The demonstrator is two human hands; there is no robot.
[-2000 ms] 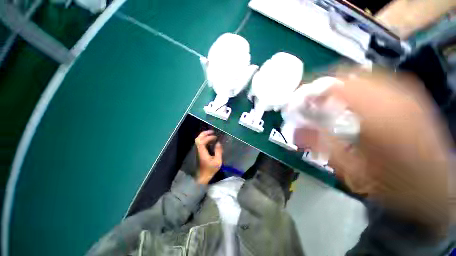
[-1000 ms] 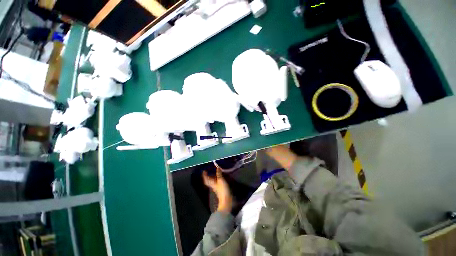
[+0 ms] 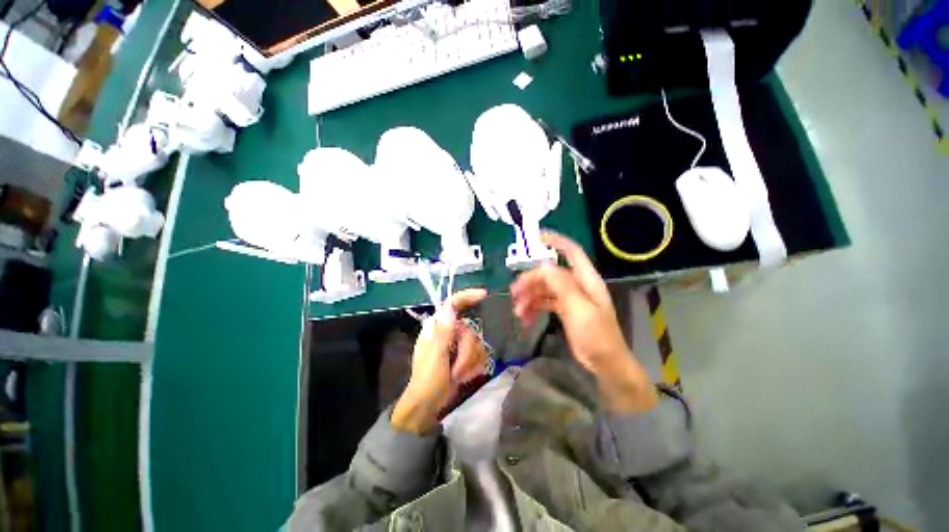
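Several white security cameras stand in a row along the bench's front edge; the rightmost camera [image 3: 508, 161] stands a little apart, with a short black pigtail [image 3: 516, 216] on its foot. My left hand [image 3: 447, 353] is at the bench edge below the middle cameras, with its fingers closed on thin white test leads [image 3: 432, 286]. My right hand [image 3: 572, 312] is just below the rightmost camera's foot, fingers apart and slightly blurred. Its fingertips are near or at the bracket; whether they touch it is unclear. I see nothing held in it.
A black mouse pad [image 3: 593, 187] bears a yellow tape roll [image 3: 636, 228] and a white mouse [image 3: 714, 208]. A white label strip [image 3: 737, 145] hangs from the black printer [image 3: 708, 42]. A white keyboard [image 3: 411, 57] lies behind the cameras. More white cameras [image 3: 198, 104] are on the conveyor at left.
Both hands have risen from below the bench edge to the camera feet. The white leads are now up in my left hand. The view has shifted slightly; the cameras stand in the same row.
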